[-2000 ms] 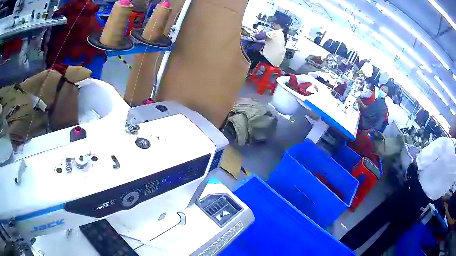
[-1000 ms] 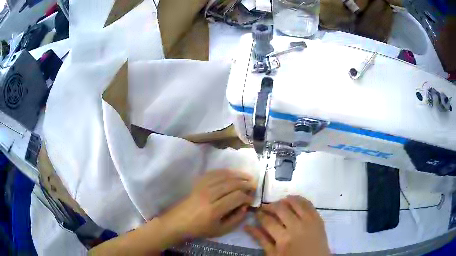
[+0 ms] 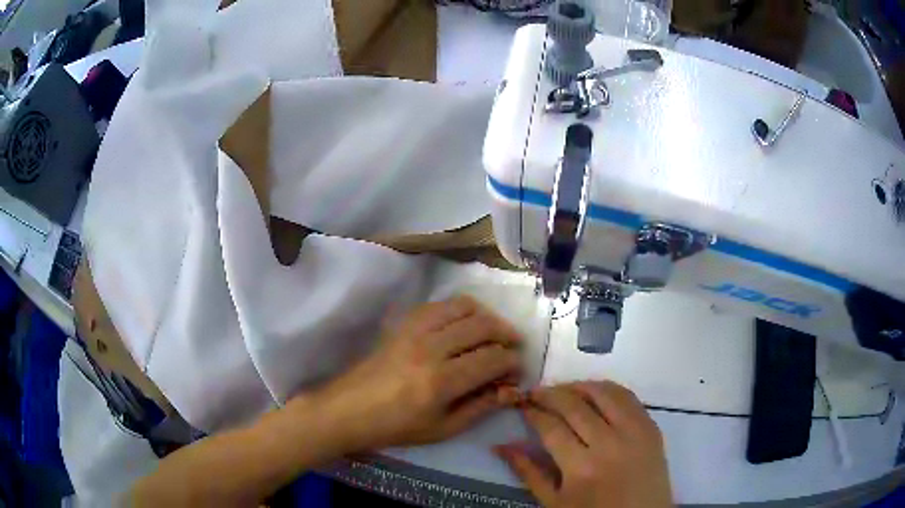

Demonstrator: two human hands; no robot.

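A large off-white panel (image 3: 327,308) with brown fabric (image 3: 252,149) showing at its folds and edges lies left of the white sewing machine (image 3: 685,149). Its right edge runs to the presser foot and needle area (image 3: 561,298). My left hand (image 3: 437,372) lies on the panel near that edge, fingers bent and slightly blurred. My right hand (image 3: 595,442) is just right of it, in front of the needle area. The fingertips of both hands meet at the panel's edge and pinch it; the pinched part is mostly hidden by the fingers.
A flat black rectangle (image 3: 780,392) and a slim pale stick (image 3: 836,422) lie under the machine arm. A marked strip (image 3: 427,488) runs along the table's front edge. A grey device with a round grille (image 3: 35,144) stands at the left. A clear jar (image 3: 647,18) is behind the machine head.
The view swung from the aisle and bins to the machine. Since one second ago, it has shifted slightly; both hands remain at the panel's edge, with the right hand's fingers now closer to the left's.
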